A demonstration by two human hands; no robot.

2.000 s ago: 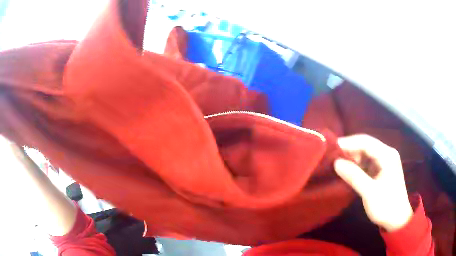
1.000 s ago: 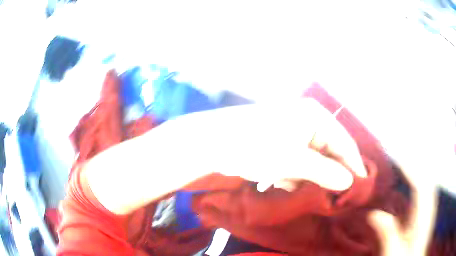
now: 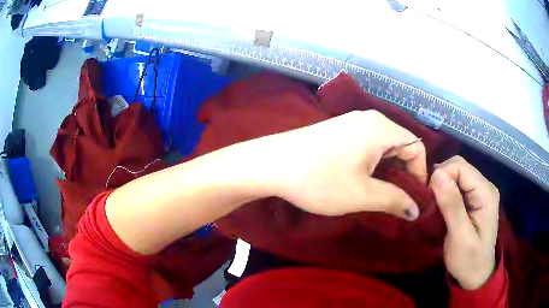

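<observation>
A dark red knit garment (image 3: 283, 222) lies over my lap against the table's front edge, one corner resting up by the measuring scale. My left hand (image 3: 361, 168) reaches across from the left and grips a fold of the garment at the right. A thin pointed dark tip sticks out near its fingers; the rest of that tool is hidden. My right hand (image 3: 468, 210) pinches the same fold from the right, its fingers close to the left ones. The cloth between the hands is bunched.
The white table (image 3: 373, 36) has a measuring scale (image 3: 337, 73) along its front edge. Scissors (image 3: 530, 48) lie at the far right. A blue crate (image 3: 186, 90) stands below the table. More dark red garments (image 3: 108, 138) hang at left, with a loose pale thread. A white label (image 3: 239, 257) shows near my lap.
The garment, held spread out before, is now gathered low over my lap. My left arm has come across to the right, and my right hand now pinches the cloth beside my left hand.
</observation>
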